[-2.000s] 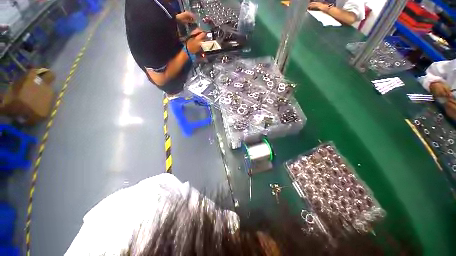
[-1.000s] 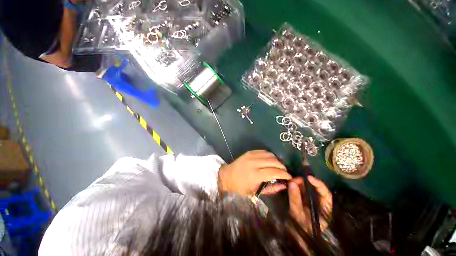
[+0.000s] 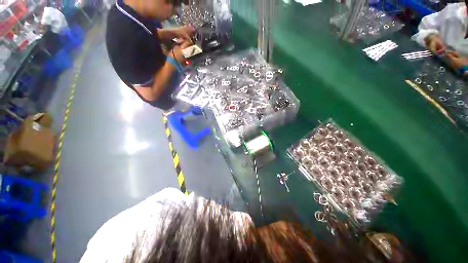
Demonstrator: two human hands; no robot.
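Note:
Neither of my hands shows; hair and my white sleeve (image 3: pixel 149 223) fill the lower edge. The solder spool (image 3: pixel 258 144), silver with green flanges, stands on the green bench, and a thin line of solder wire (image 3: pixel 258 185) runs down from it. A small assembly with leads (image 3: pixel 283 177) lies right of the wire. A few ring parts (image 3: pixel 320 208) lie in a loose pile beside a clear blister tray (image 3: pixel 349 169) filled with parts. The tub of small parts (image 3: pixel 384 244) is partly hidden by hair at the bottom.
Stacked blister trays (image 3: pixel 246 92) stand behind the spool. A person in a dark shirt (image 3: pixel 134 51) works at the far left side of the bench. Another person in white (image 3: pixel 451 31) sits at upper right. White strips (image 3: pixel 380 50) lie across the bench. A blue stool (image 3: pixel 189 127) stands on the floor.
The view has tilted up from the close bench view. Both hands and the black tool seen one second ago have left the picture; the people and farther bench have come back into view.

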